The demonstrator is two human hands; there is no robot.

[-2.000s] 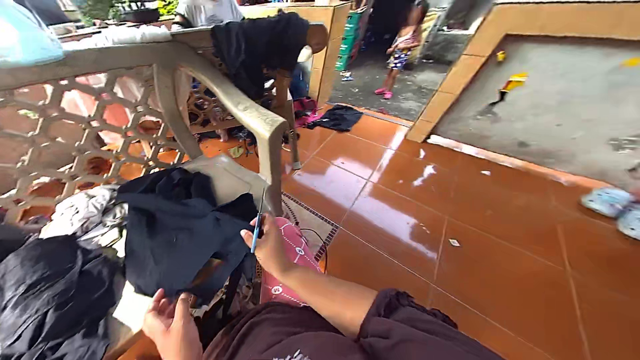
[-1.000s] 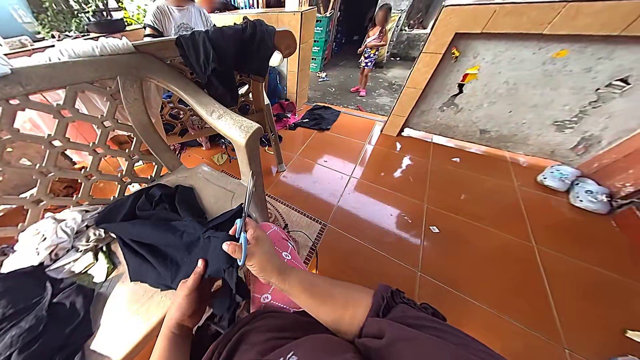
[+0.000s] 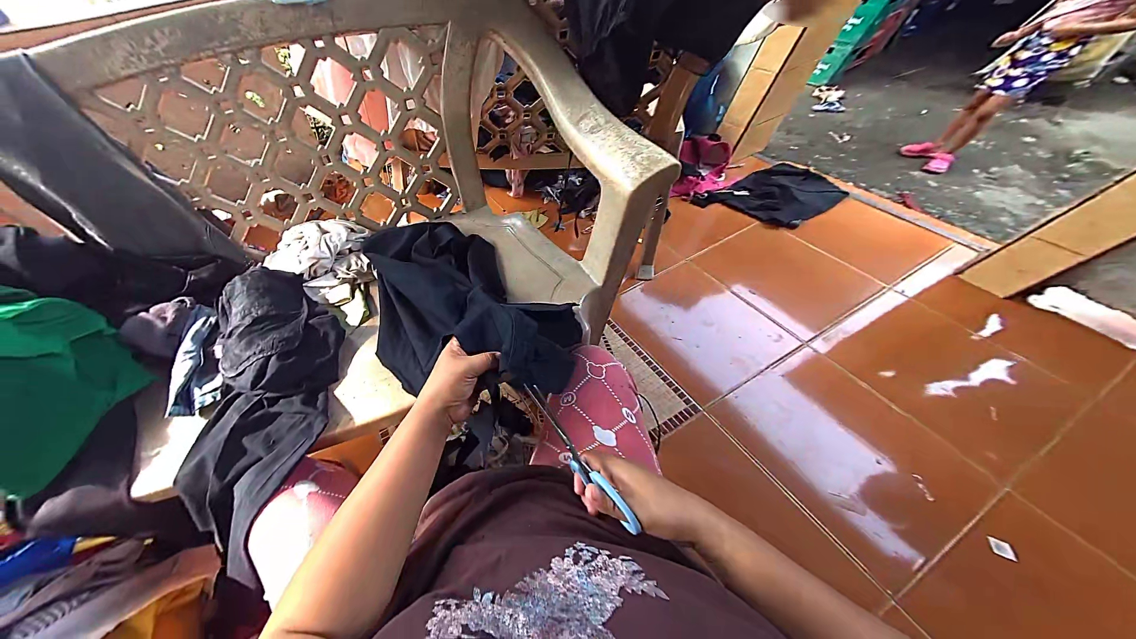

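My left hand point(image 3: 457, 382) grips the edge of a black cloth garment point(image 3: 444, 293), which drapes over the plastic bench seat and hangs toward my knee. In my right hand point(image 3: 621, 488) is a pair of scissors point(image 3: 581, 466) with light blue handles. Its blades point up and to the left, and their tips are at the lower edge of the black cloth, close to my left hand. Whether the tips touch the cloth, I cannot tell. Pink patterned fabric point(image 3: 596, 404) covers my knee below the blades.
A beige plastic bench point(image 3: 621, 164) with a lattice back stands ahead. Dark clothes point(image 3: 275, 337), a white cloth point(image 3: 319, 248) and a green cloth point(image 3: 62, 382) lie to the left. Another black cloth point(image 3: 785, 195) is on the tiled floor point(image 3: 781, 426). A person point(image 3: 985, 106) stands beyond, at upper right.
The scissors, upright near the cloth a second ago, now slant lower, with my right hand nearer my lap. My left hand has moved up onto the black cloth. The view has turned down and left.
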